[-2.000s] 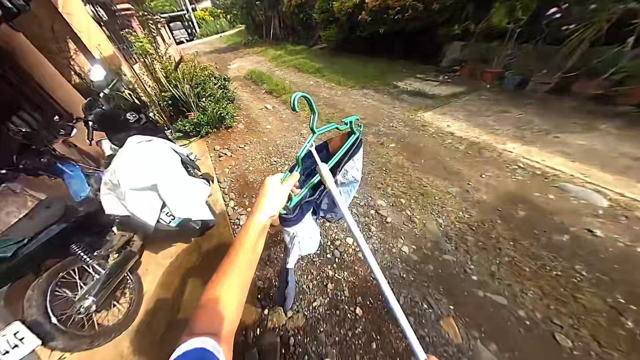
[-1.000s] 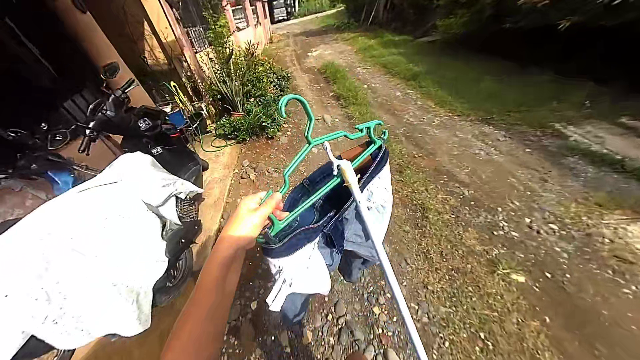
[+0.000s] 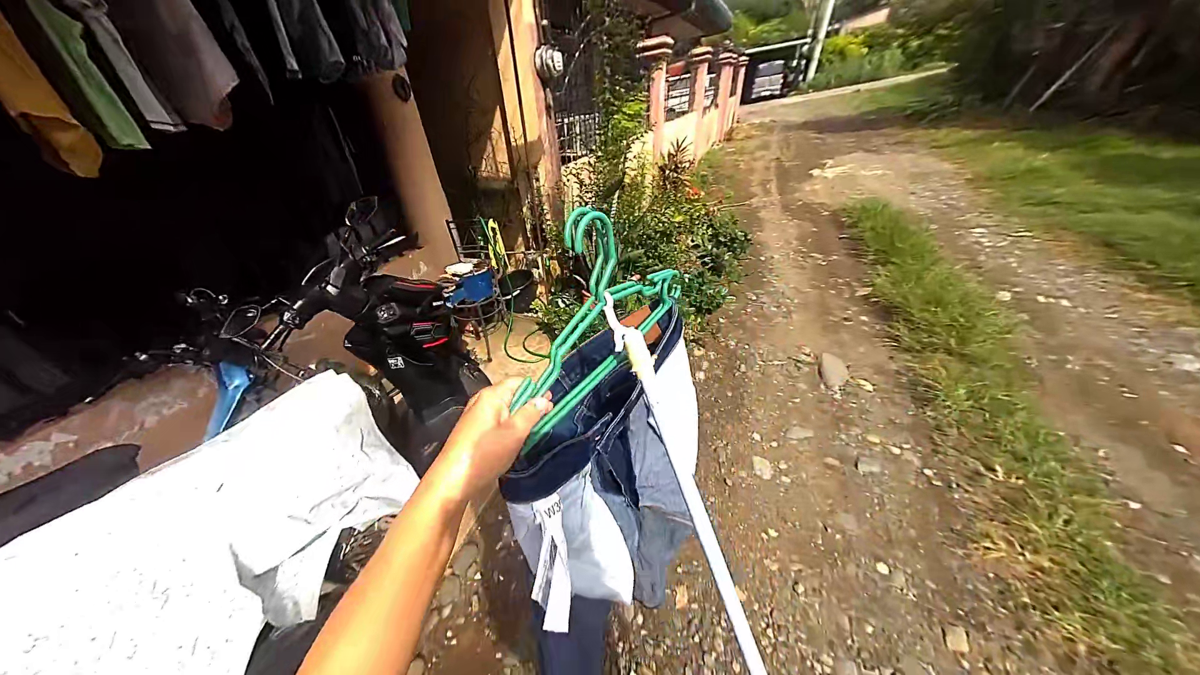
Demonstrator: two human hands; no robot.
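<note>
My left hand [image 3: 492,431] grips the near lower corner of green plastic hangers [image 3: 572,349]; two hooks show side by side. Inside-out denim jeans [image 3: 600,450] hang from them by the waistband, with white pocket cloth and a tag bearing writing. A long white pole [image 3: 698,511] crosses in front of the jeans, and its white hook [image 3: 614,314] touches the hangers just below their hooks. The pole's lower end runs out of the bottom edge. My right hand is out of view.
A motorcycle [image 3: 412,337] stands at left, beside a white sheet [image 3: 206,525] draped over something. Clothes [image 3: 178,56] hang at the upper left. Behind the hangers are a leafy bush [image 3: 694,234] and a fence [image 3: 708,89]. A gravel lane [image 3: 797,441] with a grass strip [image 3: 966,356] runs along the right.
The view has swung left, bringing in the hanging clothes and more of the motorcycle. The hangers, jeans and pole have stayed together, with my left hand still on the hangers.
</note>
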